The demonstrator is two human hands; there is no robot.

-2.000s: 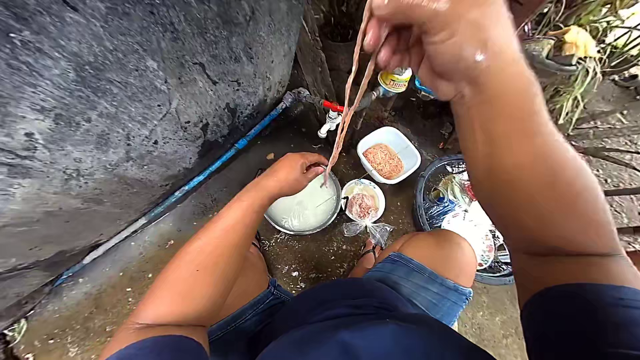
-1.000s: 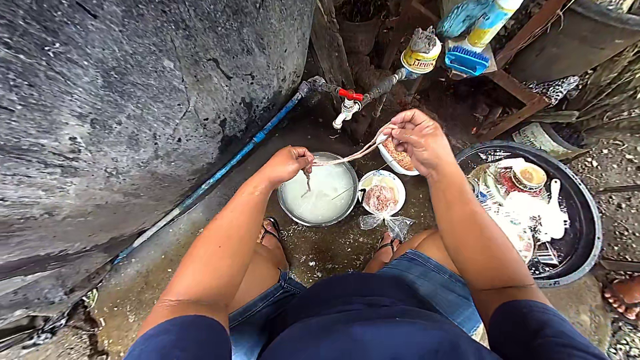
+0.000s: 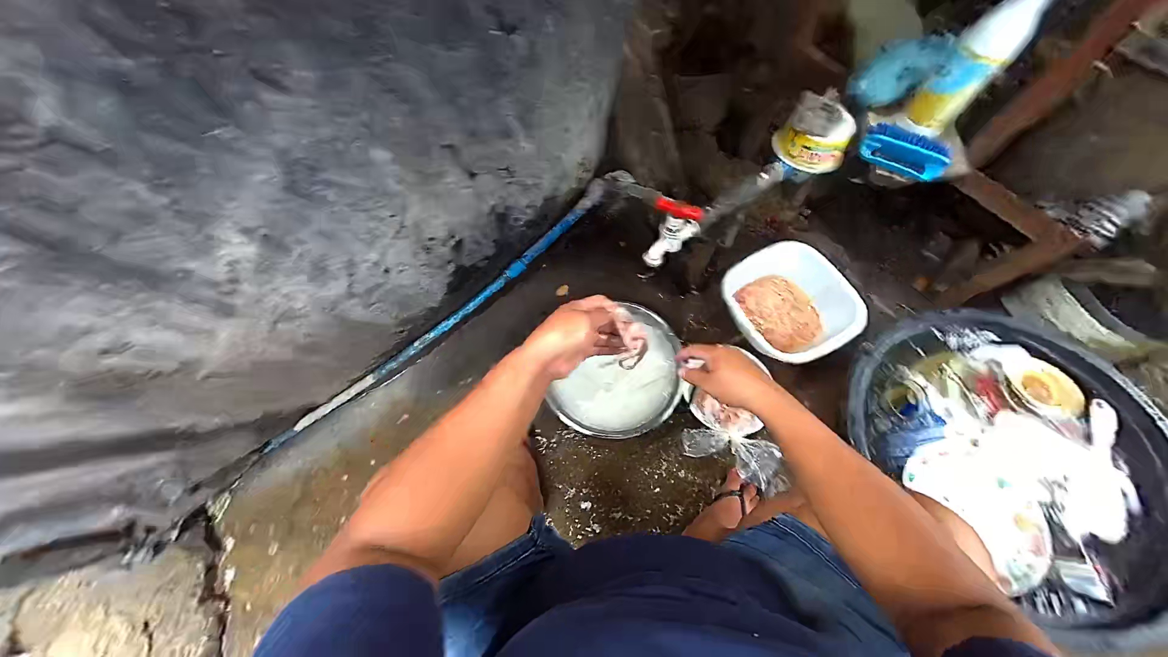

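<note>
My left hand (image 3: 577, 338) is over the upper left of a round metal basin (image 3: 607, 429) of cloudy white water (image 3: 607, 392). It grips a pinkish, rope-like strand (image 3: 631, 342), probably animal intestine, which hangs in a loop above the water. My right hand (image 3: 725, 374) is at the basin's right edge, its fingertips pinched on something small and pale. Under that hand stands a small white bowl (image 3: 765, 365) with pinkish pieces (image 3: 727, 415) in it, partly hidden by the hand. A white square tub (image 3: 853, 315) with a reddish-tan grainy mass (image 3: 780, 313) stands beyond it.
A white tap (image 3: 671, 239) with a red handle and a blue pipe (image 3: 474, 306) run by the grey wall (image 3: 301, 182). At right is a black tub (image 3: 858, 401) of dishes. A clear plastic bag (image 3: 757, 461) lies near my foot. A blue brush (image 3: 903, 153) is at upper right.
My right hand has come down from high up to the basin's right edge. The strand, stretched between my hands one second ago, now hangs bunched at my left hand. The view has shifted.
</note>
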